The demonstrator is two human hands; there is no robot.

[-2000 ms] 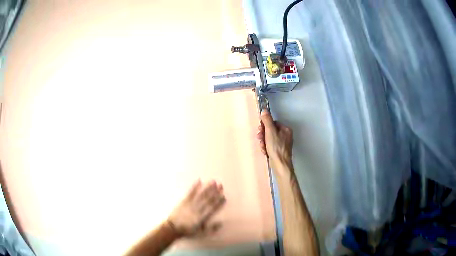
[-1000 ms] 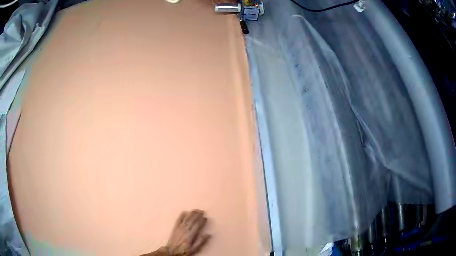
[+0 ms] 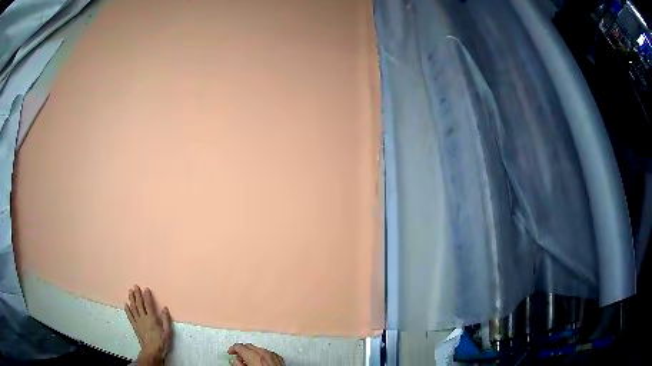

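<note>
The peach fabric [image 3: 207, 171] lies flat and smooth over most of the table, its near edge running across the bottom. My left hand [image 3: 149, 322] lies palm down with fingers spread, over the near fabric edge at lower left. My right hand [image 3: 256, 356] is at the bottom edge, over the bare table strip just below the fabric. It is partly cut off, its fingers loosely bent; its palm is hidden. Nothing shows in either hand. The silver guide rail [image 3: 391, 264] runs along the right side of the fabric.
The cream-white table [image 3: 314, 349] shows along the near side. Crinkled white-grey sheeting [image 3: 8, 129] lies along the left. Blue-grey translucent covering [image 3: 472, 186] hangs in folds beyond the rail, with a thick pale roll-like edge [image 3: 597, 171]. Blue and metal parts [image 3: 529, 329] are at lower right.
The cutter, which my right hand held at or near two seconds ago, has left the view. My left hand has moved left to the near fabric edge. My right hand has come back into view at the bottom.
</note>
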